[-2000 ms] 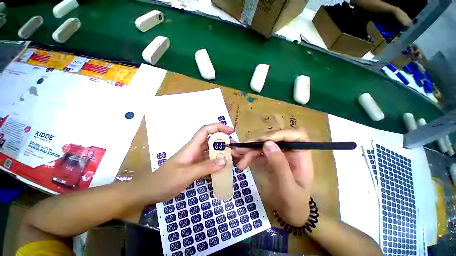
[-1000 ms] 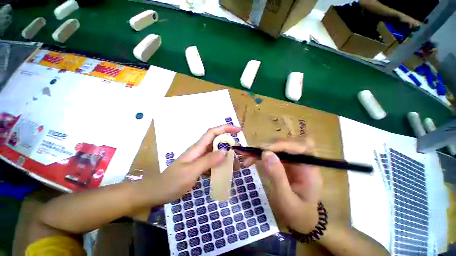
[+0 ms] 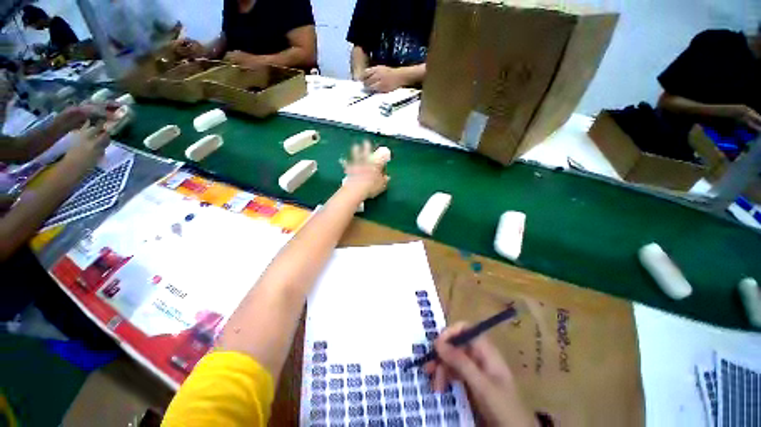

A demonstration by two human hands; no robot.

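Observation:
My left hand (image 3: 365,173) is stretched out over the green belt, blurred. A white plastic housing (image 3: 381,156) shows at its fingertips; whether the fingers hold it I cannot tell. Another pale housing lies partly hidden under my wrist at the belt's near edge. My right hand (image 3: 459,360) holds the black tweezers (image 3: 484,326), their tips low over the dark stickers of the white sticker sheet (image 3: 367,300). The sheet's upper part is bare and its lower part has rows of dark squares. Whether the tips touch a sticker I cannot tell.
The green conveyor belt (image 3: 576,225) carries several white housings. A brown cardboard mat (image 3: 576,359) lies under the sheet, a printed poster (image 3: 158,275) at left, spare sticker sheets (image 3: 738,392) at right. A large carton (image 3: 509,75), open trays and several seated people are beyond; another worker's arms are at left.
The view has tilted up and swung left. My left hand has moved from over the sheet to the belt and no longer holds the housing there. The tweezers have moved from the housing to the sheet's stickers.

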